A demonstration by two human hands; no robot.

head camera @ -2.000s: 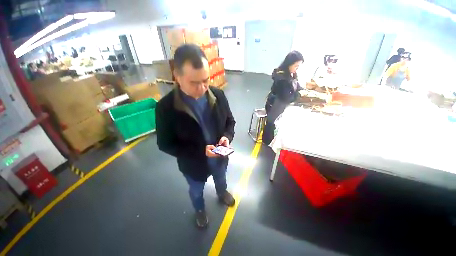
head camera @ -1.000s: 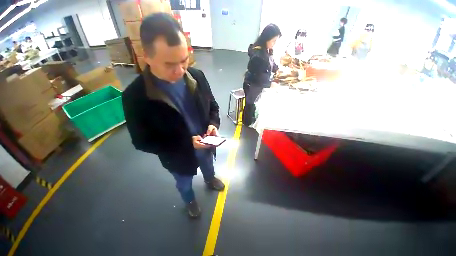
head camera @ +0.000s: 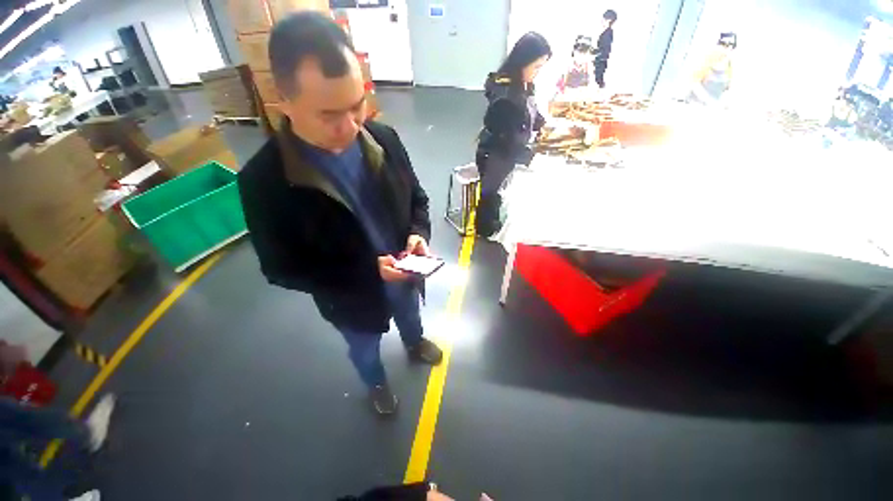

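Observation:
A dark sleeve with part of a hand (head camera: 441, 495), apparently my left hand, shows at the bottom edge. It is cut off, so its fingers and any hold cannot be told. My right hand is not in view. Nearest in front stands a person in a dark jacket (head camera: 343, 225) and jeans, head bent, holding a small pale slab like a phone (head camera: 419, 264) in both hands. To the right is the long worktable (head camera: 705, 215), its white top glaring. Brownish pieces (head camera: 578, 142), too blurred to name, lie at its far end.
A red crate (head camera: 578, 294) sits tilted under the table. A green crate (head camera: 191, 215) and stacked cartons (head camera: 59, 210) stand left. Another person's jeans and pale shoes (head camera: 100, 421) show lower left. A person (head camera: 504, 137) stands at the table beside a stool (head camera: 462, 199). Yellow lines (head camera: 428, 416) mark the floor.
The view has swung right and down, then nearly steadied. A sleeve and part of a hand have appeared at the bottom edge, and another person's legs at lower left. The person with the slab stays standing.

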